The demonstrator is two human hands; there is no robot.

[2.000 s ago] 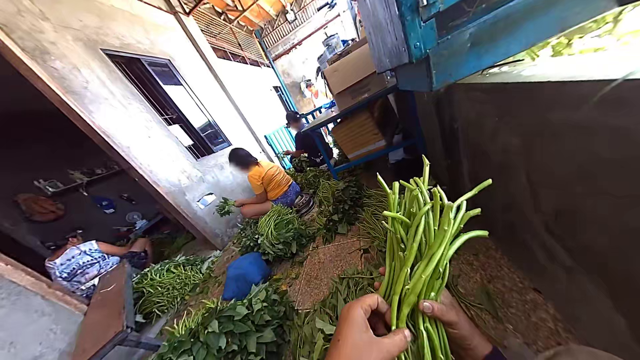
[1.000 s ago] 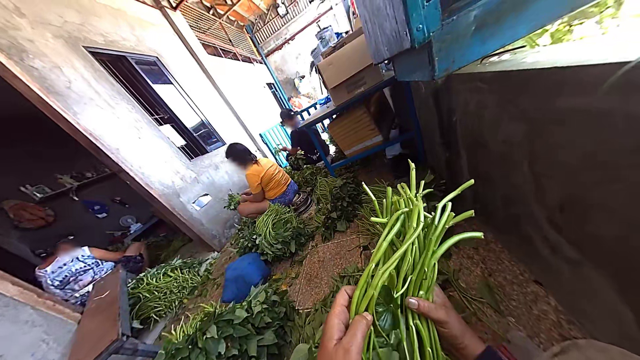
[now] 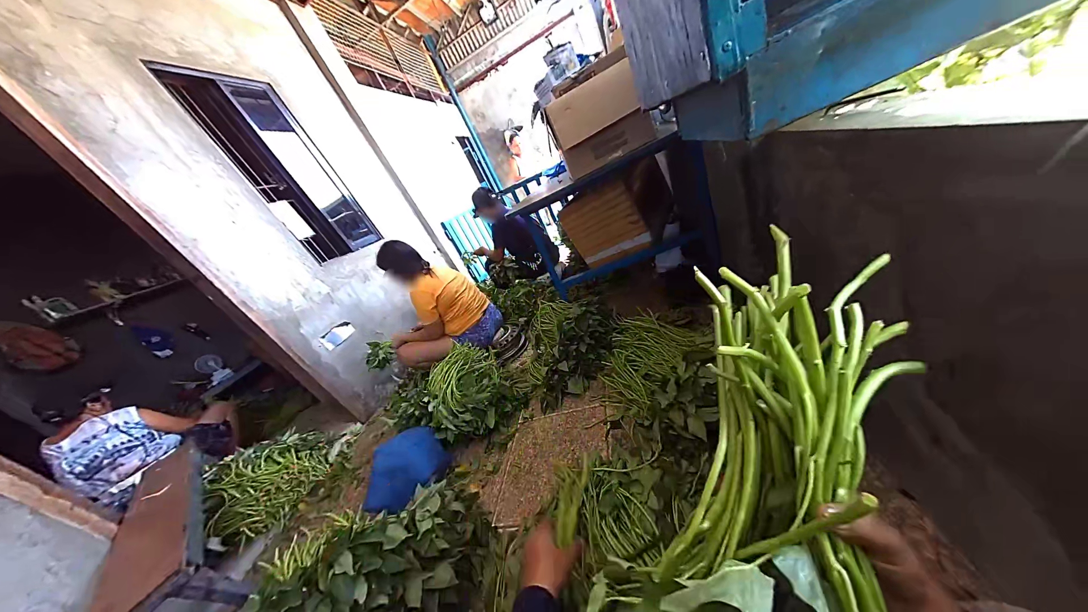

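A large bundle of long green leafy-vegetable stems (image 3: 786, 408) stands tilted at the right, cut ends up. My right hand (image 3: 901, 557) grips it low on its right side, partly hidden by the stems. Left of the bundle, my left hand (image 3: 548, 552) is closed around a short piece of green stem (image 3: 571, 501), blurred. Broad green leaves (image 3: 722, 586) hang at the bottom of the bundle. Behind my left hand, more stems with leaves (image 3: 620, 510) lie on the ground.
Leafy piles (image 3: 382, 552) and stem bundles (image 3: 463, 382) lie on the ground around a blue cloth or bag (image 3: 406, 467). Several people sit farther off, one in a yellow shirt (image 3: 450, 297). A blue-framed table (image 3: 595, 178) bears cardboard boxes; a dark wall (image 3: 977, 340) stands at right.
My left hand has come off the bundle and moved left, now with a short stem piece in it. My right hand still holds the bundle.
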